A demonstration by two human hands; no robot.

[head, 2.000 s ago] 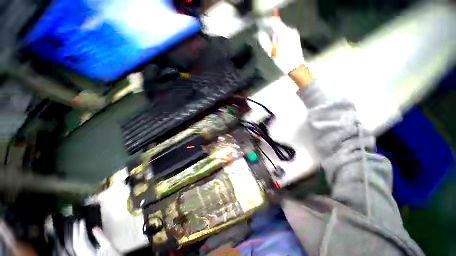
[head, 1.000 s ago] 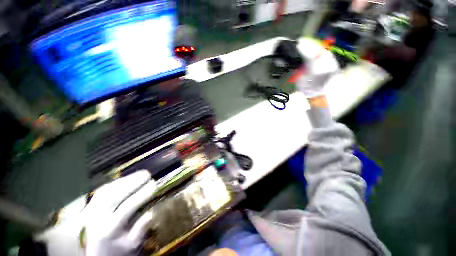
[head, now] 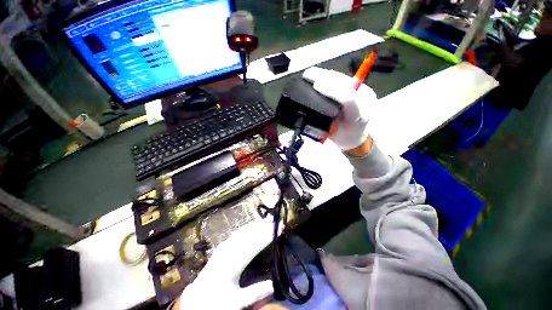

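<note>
My right hand (head: 352, 109), in a white glove, holds a black power adapter (head: 308, 104) above the bench, with an orange marker pen (head: 365, 68) in the same hand. A black output cable (head: 277, 230) hangs from the adapter to a loop near my lap. My left hand (head: 227, 269), also gloved, is at the front edge of the lower test fixture (head: 236, 221), beside the cable. A dark patch shows between its thumb and fingers; whether it grips anything is unclear. Another black adapter (head: 206, 174) lies in the upper test fixture (head: 148, 227).
A keyboard (head: 203, 136), lit monitor (head: 157, 48) and red-lit scanner (head: 242, 33) are behind the fixtures. A coiled cable (head: 310, 177) lies right of them. A tape roll (head: 133, 249) and black items (head: 48, 281) are at left. A blue bin (head: 445, 197) is below right.
My right hand has come back from the far right bench and now holds an adapter. My left hand has moved right, from the fixtures' left end to the lower fixture's front.
</note>
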